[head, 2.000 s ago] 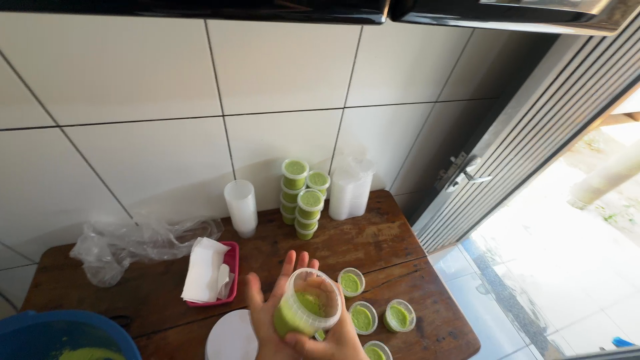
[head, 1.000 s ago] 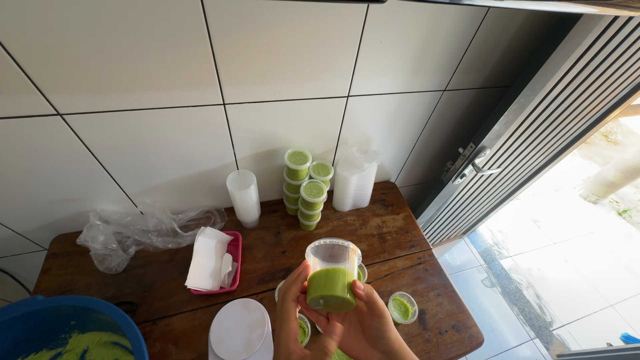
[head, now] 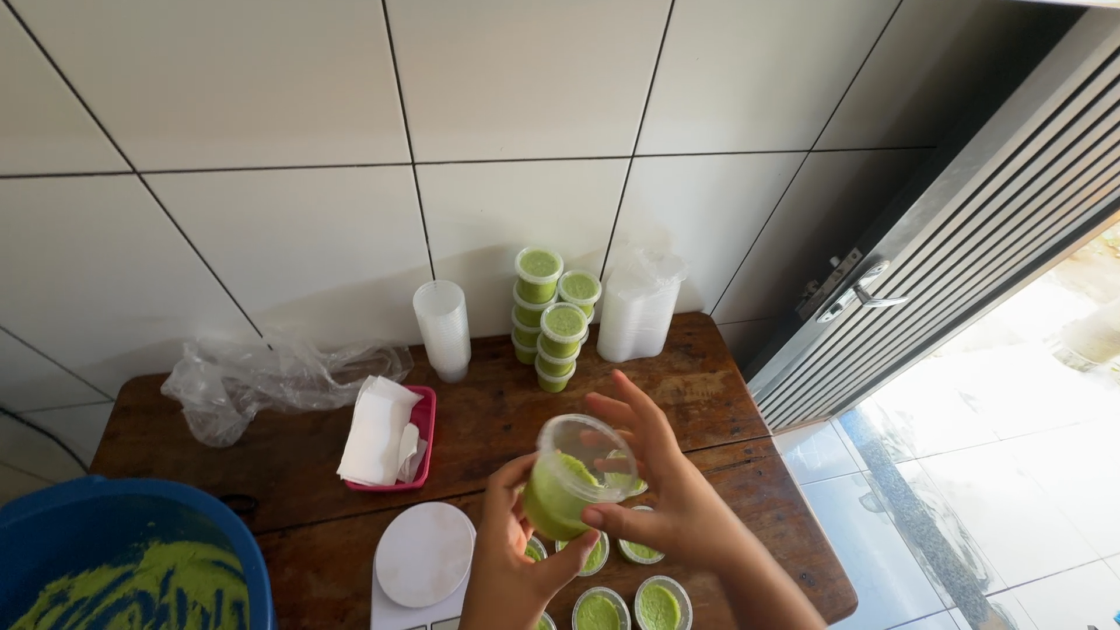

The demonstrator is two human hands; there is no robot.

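Just above the wooden table, my left hand (head: 516, 542) grips a clear plastic cup (head: 560, 490) partly filled with green paste. The cup is tilted, its open rim toward the upper right. My right hand (head: 652, 472) is at the cup's right side, thumb near its wall and fingers spread behind the rim; whether it bears on the cup is unclear. Below and beside the hands, several open cups of green paste (head: 658, 604) stand on the table. A white kitchen scale (head: 424, 556) lies left of my left hand.
Along the tiled wall stand stacked lidded green cups (head: 560, 324), nested clear cups (head: 442, 328), bagged white lids or cups (head: 639, 306) and a crumpled plastic bag (head: 254, 385). A pink basket (head: 429, 437) holds white paper. A blue basin (head: 254, 560) with green paste is lower left; a door (head: 919, 254) is right.
The cup was upright between both hands a second ago and is now tilted. My right hand's fingers have spread and risen beside it. More open cups on the table have come into view.
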